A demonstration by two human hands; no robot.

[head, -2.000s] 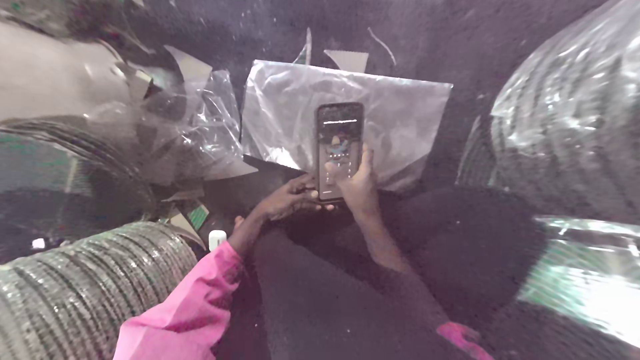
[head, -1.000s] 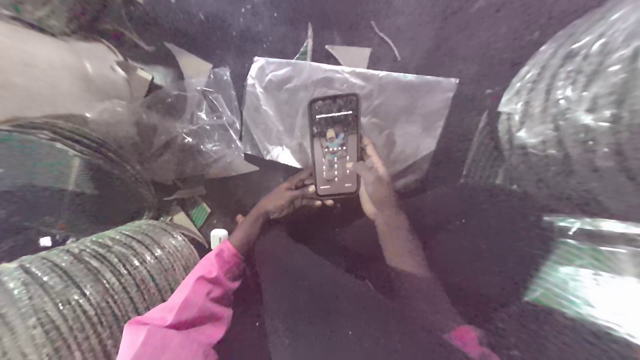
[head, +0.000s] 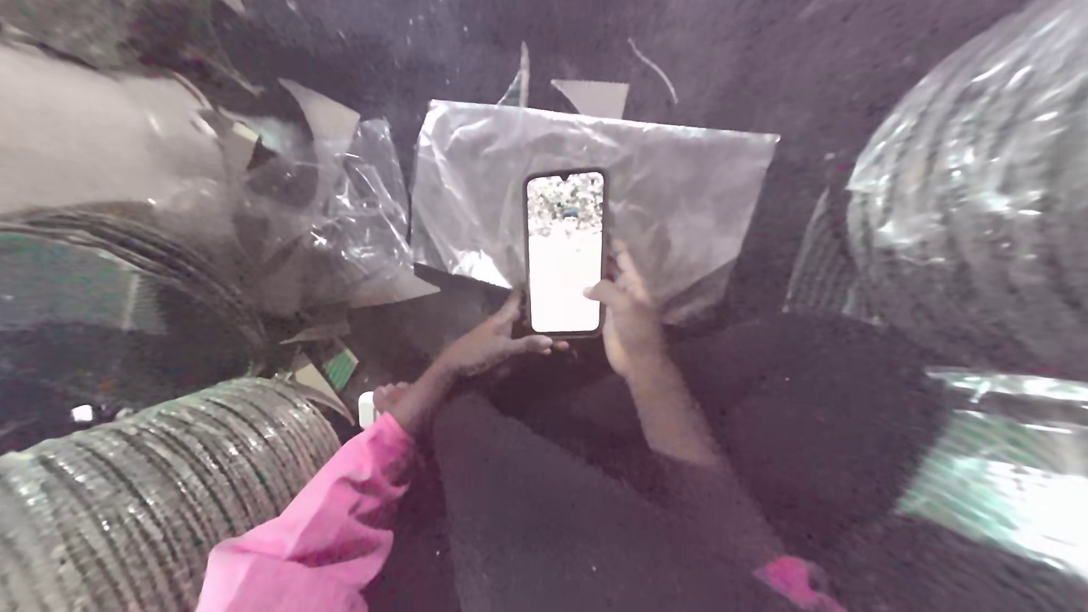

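A dark-framed smartphone [head: 565, 263] is held upright over my lap, its screen bright, mostly white with a small picture at the top. My left hand [head: 497, 340] supports its lower left edge and bottom. Around the right edge is my right hand [head: 633, 310], with the thumb at the lower right of the screen. Behind the phone lies a clear plastic sheet or bag [head: 697, 195], crinkled and shiny. Pink sleeves show on both of my arms.
Ribbed rounded stacks or rolls, some wrapped in clear film, stand at lower left [head: 170, 476] and upper right [head: 977, 187]. Crumpled clear plastic [head: 365, 212] and cut scraps [head: 595, 98] lie on the dark floor. A shiny packet [head: 1003, 476] is at the right. A small white object [head: 366, 410] sits by my left wrist.
The phone's screen has gone from a dark display with rows of small marks to a mostly white one. My right thumb now rests at the screen's lower right edge.
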